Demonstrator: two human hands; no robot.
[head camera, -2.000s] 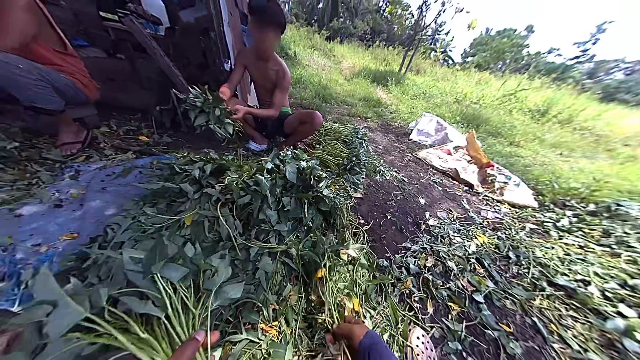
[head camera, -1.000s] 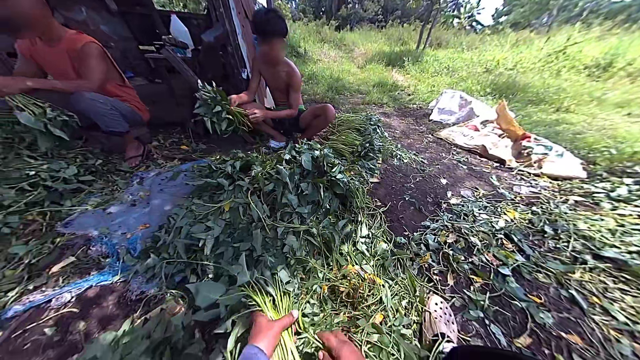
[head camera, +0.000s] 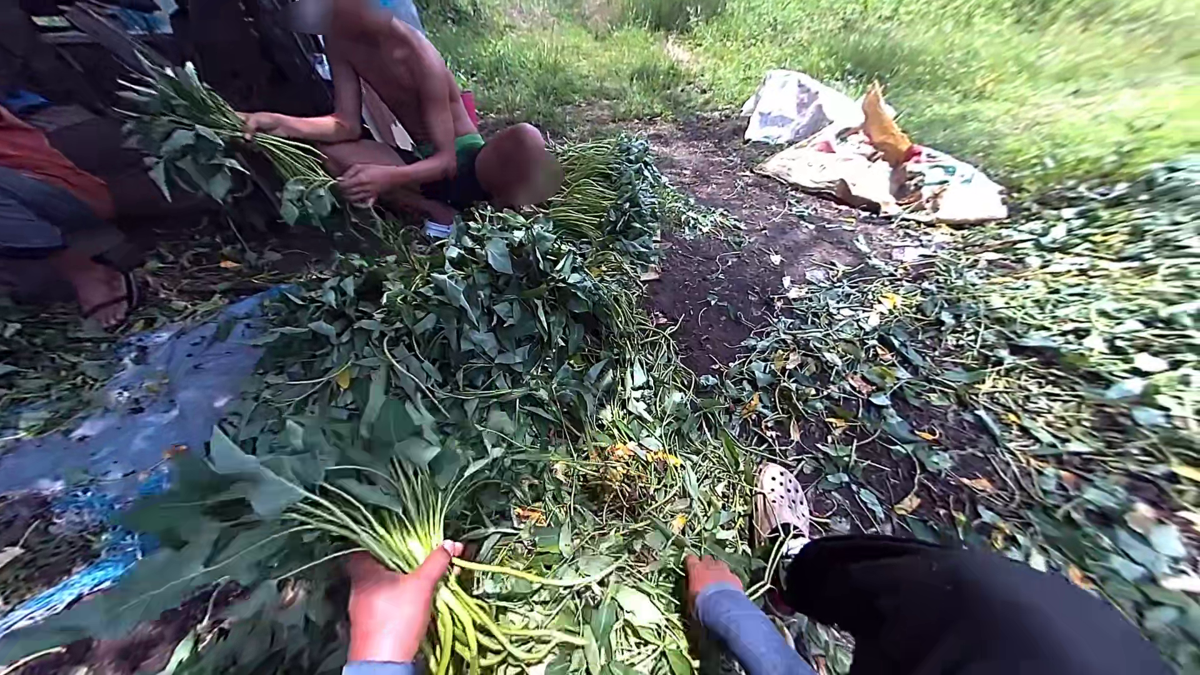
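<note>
My left hand (head camera: 398, 600) grips a bunch of long-stemmed leafy greens (head camera: 412, 525) at the lower left, thumb across the pale green stems, with the leaves fanning up and to the left. My right hand (head camera: 710, 574) is low among loose stems and leaves, left of my shoe; its fingers are hidden in the foliage, so whether it holds anything cannot be told. A large heap of cut greens (head camera: 487, 300) lies ahead, with stems laid side by side at its far end.
A shirtless person (head camera: 412, 103) crouches beyond the heap, holding a bunch of greens (head camera: 197, 131). Another person's leg and sandal (head camera: 108, 295) are at left, near a blue plastic sheet (head camera: 178, 375). Sacks (head camera: 881, 169) lie on the soil at right. My perforated clog (head camera: 781, 502) is beside the trimmings.
My left hand and its bunch have moved left, and my right hand has moved away from it to the right. The crouching person now leans over, head lowered. The view has shifted.
</note>
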